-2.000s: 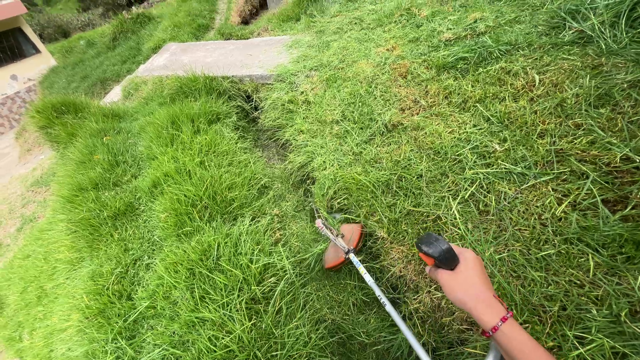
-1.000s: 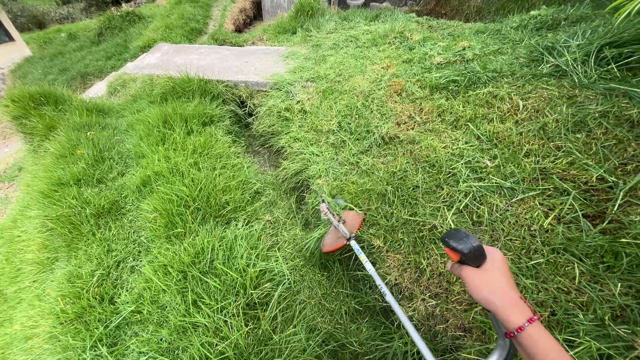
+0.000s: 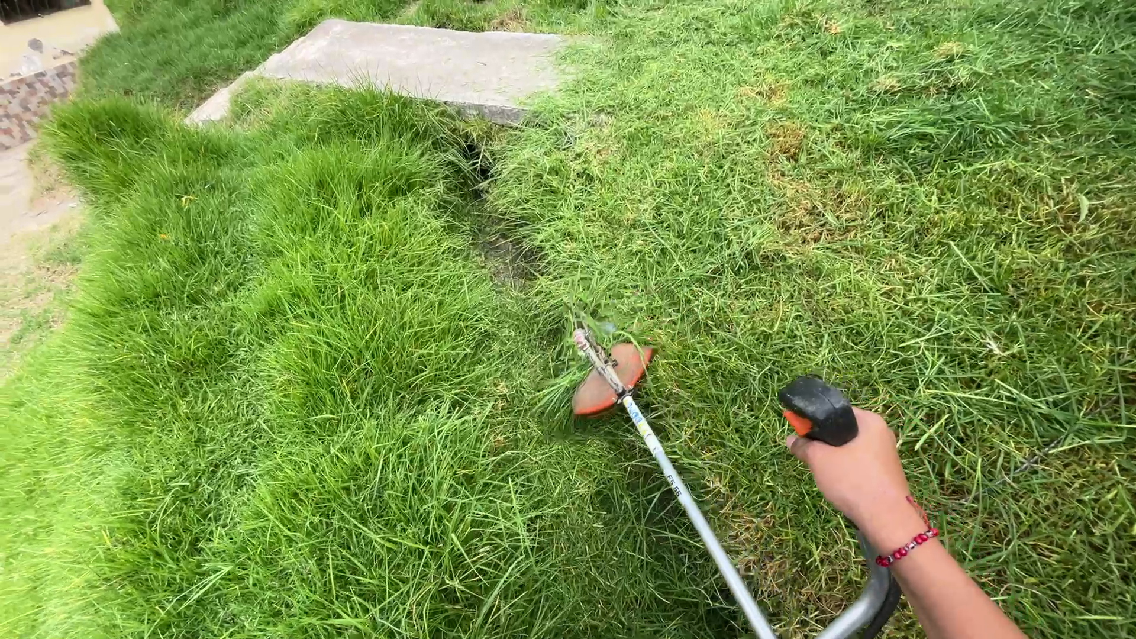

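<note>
My right hand [image 3: 854, 463], with a red beaded bracelet [image 3: 907, 547] at the wrist, is closed around the black and orange handle grip [image 3: 821, 413] of a brush cutter. A bent metal handlebar [image 3: 865, 608] runs down below the wrist. To the left, the cutter's silver shaft [image 3: 697, 515] slants up from the bottom edge to an orange guard [image 3: 612, 380]. The cutting head sits among grass blades at the edge of a narrow ditch, and the cutter itself is hidden by grass. My left hand is out of view.
Tall grass [image 3: 346, 293] stands left of the narrow ditch [image 3: 506, 248]. Shorter grass with loose clippings [image 3: 799, 231] covers the right side. A concrete slab [image 3: 417, 62] spans the ditch's far end. A tiled low wall [image 3: 35, 102] and a pale path [image 3: 22, 204] lie at far left.
The view has shifted a little. My right hand keeps hold of the handle grip throughout, and the cutting head stays low in the grass beside the ditch.
</note>
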